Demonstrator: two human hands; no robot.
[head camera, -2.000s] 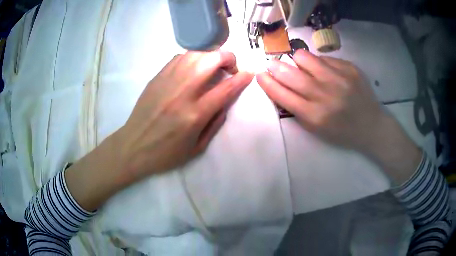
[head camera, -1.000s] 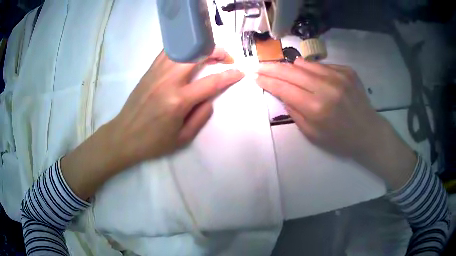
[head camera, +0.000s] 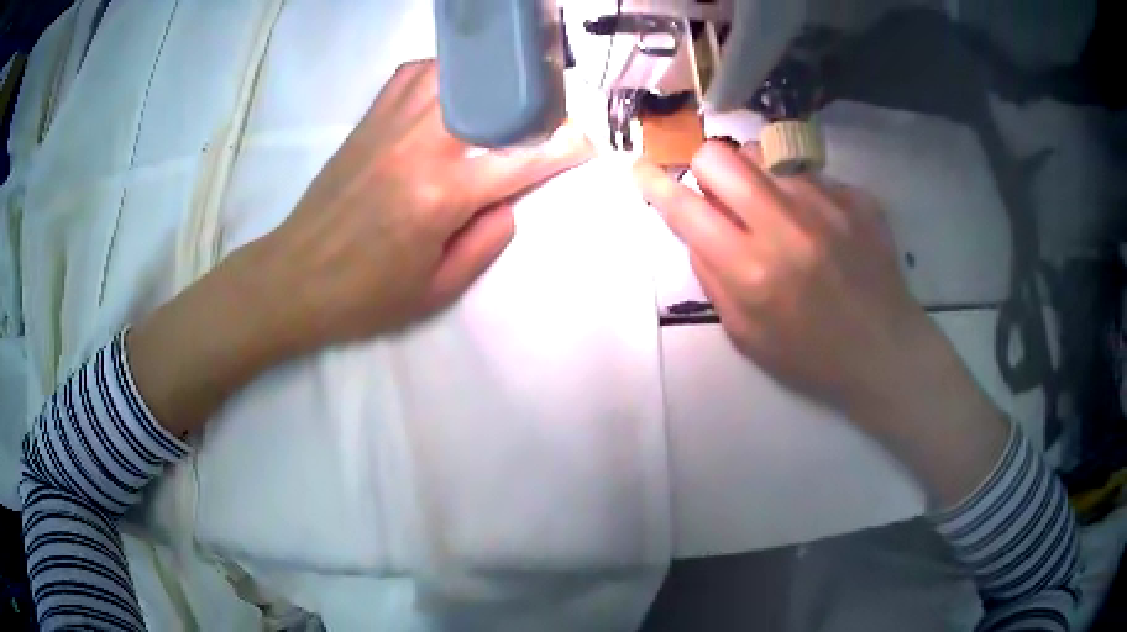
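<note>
A white garment panel (head camera: 531, 370) lies under the needle area and runs down over the table's front edge. My left hand (head camera: 371, 210) lies flat on the panel, left of the needle; its fingertips are partly hidden by the grey-blue bar (head camera: 501, 74) and glare. My right hand (head camera: 797, 266) is curled at the panel's right edge, fingertips closed on it just right of and below the presser foot (head camera: 622, 121). Glare blurs the contact. The orange block (head camera: 674, 136) is just above my right fingertips.
A cream knob (head camera: 792, 146) stands right of the orange block. Dark scissors (head camera: 1026, 333) lie at the far right on the white table (head camera: 791, 432). More cream cloth with long seams (head camera: 148, 161) covers the left side. A dark slot is in the bed below my right fingers.
My left hand has slid up and left, its fingers flatter and further behind the bar. My right fingers are more curled. The panel's right edge has shifted slightly left.
</note>
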